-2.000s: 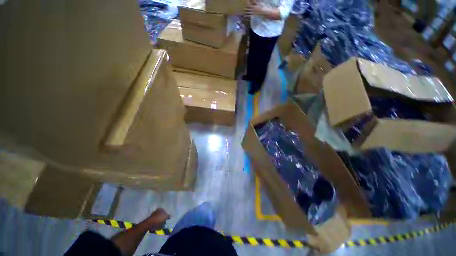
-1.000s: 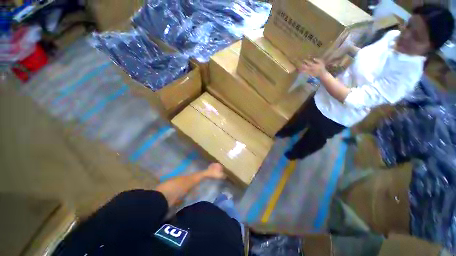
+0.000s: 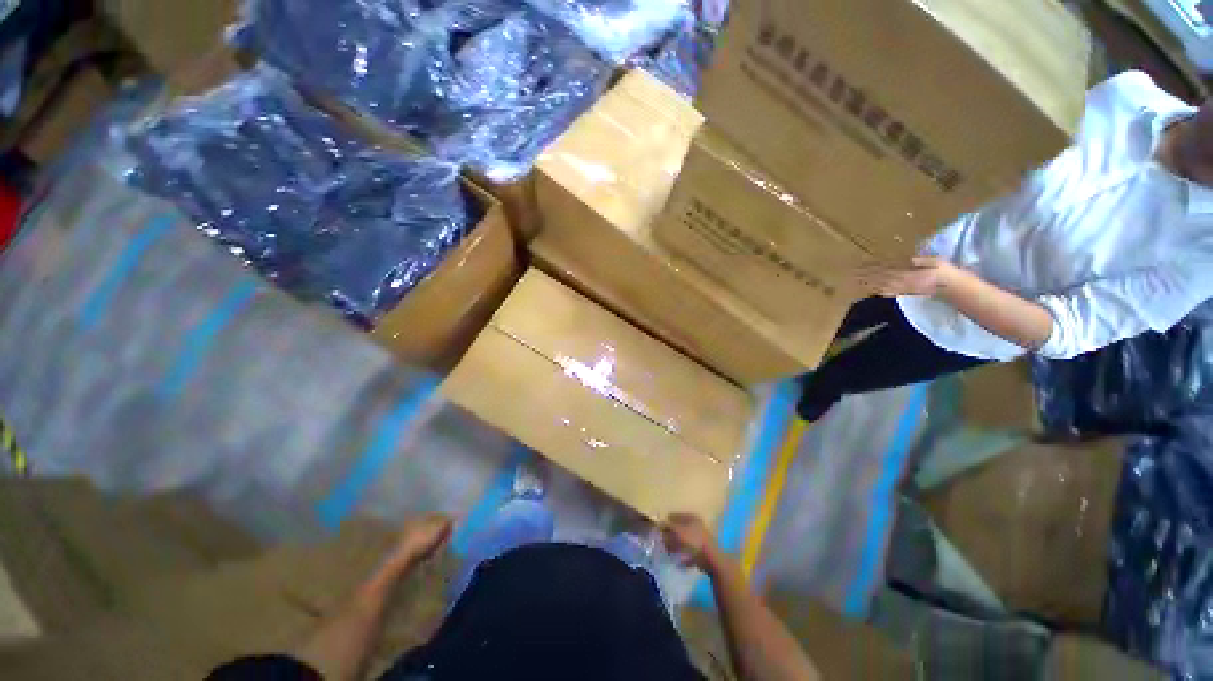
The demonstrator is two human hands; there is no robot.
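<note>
A sealed carton [image 3: 599,399] lies on the floor in front of me, with shiny clear tape along its centre seam. My right hand [image 3: 689,538] is at the carton's near right edge with its fingers curled; whether it touches the carton is unclear. My left hand [image 3: 423,538] is in the air to the left, off the carton, its fingers loosely curled and blurred. I see nothing in it. My knees and blue shoes show between the hands.
Behind the carton stand a larger carton [image 3: 605,166] and stacked printed cartons [image 3: 851,107]. A person in a white shirt [image 3: 1091,240] has a hand at the stack. Polybagged dark garments [image 3: 319,186] heap over an open carton [image 3: 459,299] at left. Blue and yellow tape marks the floor.
The view has turned from the large cartons at left and come closer to the sealed carton. My right hand has come into view. The top printed carton beside the person appears larger and nearer.
</note>
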